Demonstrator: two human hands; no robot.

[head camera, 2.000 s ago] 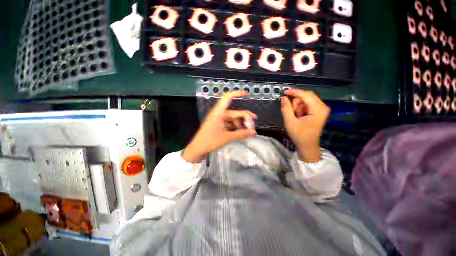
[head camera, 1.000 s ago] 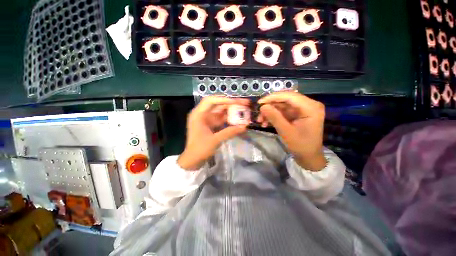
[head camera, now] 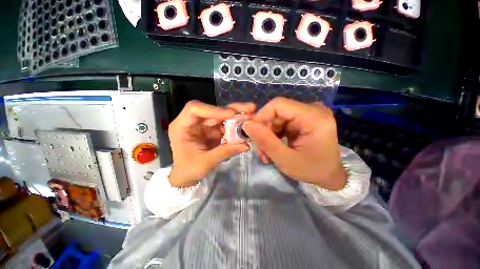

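My left hand (head camera: 197, 139) holds a small white, pink-edged housing (head camera: 231, 131) in front of my chest. My right hand (head camera: 300, 139) is against the housing's right side, its thumb and fingers at the dark round part (head camera: 242, 130) in the centre opening. The right fingertips partly hide the opening, so I cannot tell how the round part sits. The insert blister tray (head camera: 271, 73) lies beyond my hands, with a row of dark rounds in its pockets. The black parts tray (head camera: 337, 57) lies past it, with housings in its pockets.
Spare blister trays (head camera: 68, 31) lie at the far left. The bench machine (head camera: 79, 113) is at my left, with an emergency stop (head camera: 145, 153), a perforated plate (head camera: 66, 155) and an orange-brown fixture nest (head camera: 81, 198). A person's pinkish sleeve or garment (head camera: 442, 194) is at the right.
My right hand has moved in from the right onto the housing held by my left hand. The view has shifted, so the black tray sits higher in the picture.
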